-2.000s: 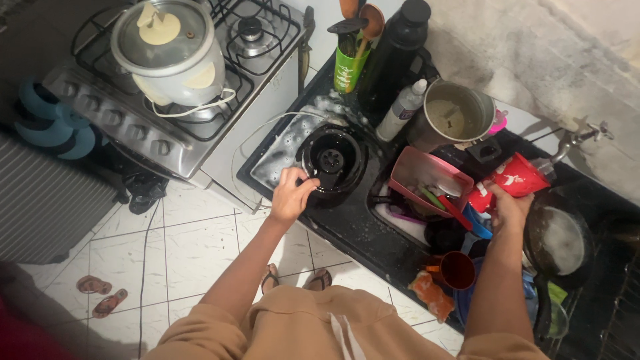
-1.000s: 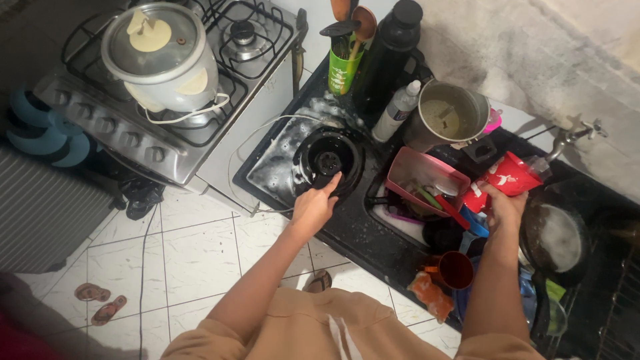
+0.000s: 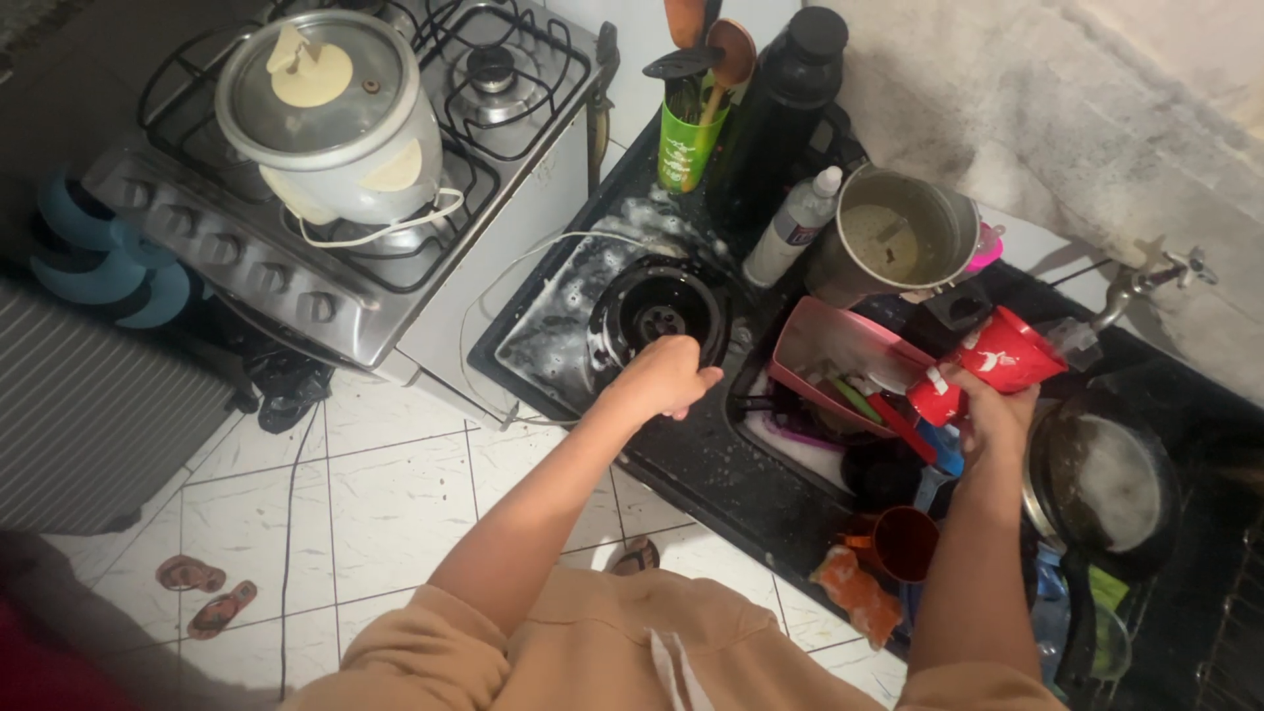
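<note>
On the soapy left end of the black countertop sits a round black pot-like vessel [image 3: 657, 306] with wet, foamy sides. My left hand [image 3: 664, 380] is over its near rim with the fingers curled; whether they grip anything I cannot tell. My right hand [image 3: 992, 410] holds a red cup with white figures [image 3: 1009, 346] tilted above the sink, close to the tap [image 3: 1121, 296]. Under and beside it are a pink plastic container [image 3: 825, 341] with utensils, an orange-brown mug [image 3: 904, 543] and an orange sponge or cloth [image 3: 859, 592].
A tall metal pot [image 3: 899, 237], a plastic bottle [image 3: 795, 227], a dark thermos [image 3: 790, 99] and a green utensil holder [image 3: 691, 143] line the counter's back. Right of the sink lies a soapy pan [image 3: 1111, 484]. A rice cooker [image 3: 331, 118] stands on the stove [image 3: 365, 296].
My left hand has shifted from the left side of the black vessel to its near rim, and its fingers have curled. My right hand still holds the red cup near the tap.
</note>
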